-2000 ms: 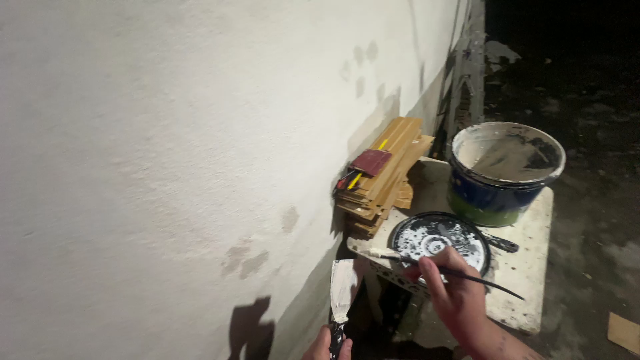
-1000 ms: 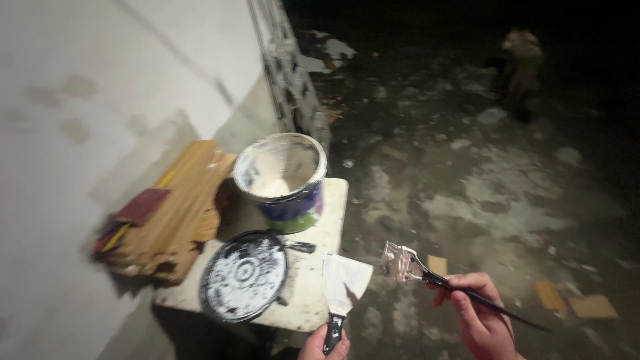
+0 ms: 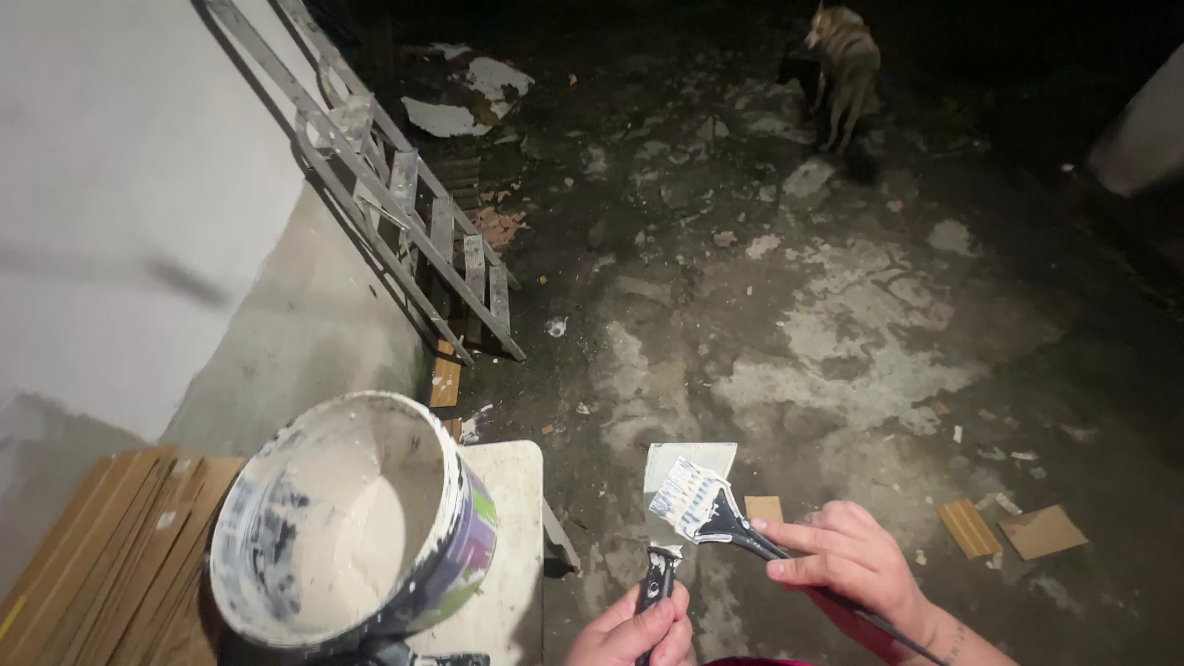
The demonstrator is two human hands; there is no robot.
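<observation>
My left hand (image 3: pixel 638 629) grips the black handle of a putty knife (image 3: pixel 689 458), its broad blade pointing up and smeared with white. In my right hand (image 3: pixel 856 564) is a paintbrush (image 3: pixel 692 498) with a long black handle. The brush's white-coated bristles lie over the knife blade. To the left, a plastic bucket (image 3: pixel 476 546) with a white-crusted rim holds pale paint or filler. It stands on a white, stained table or stool top (image 3: pixel 509 481).
Flattened cardboard (image 3: pixel 102 546) lies left of the bucket. A metal stepladder (image 3: pixel 416 203) leans by the partly painted wall (image 3: pixel 111 185). A dog (image 3: pixel 846 74) stands on the stained floor at the back. Cardboard scraps (image 3: pixel 1042 532) lie at the right.
The brush has moved onto the putty knife's blade; one second ago it was apart, to the right. Two seconds ago it was over the black lid. The view has swung right.
</observation>
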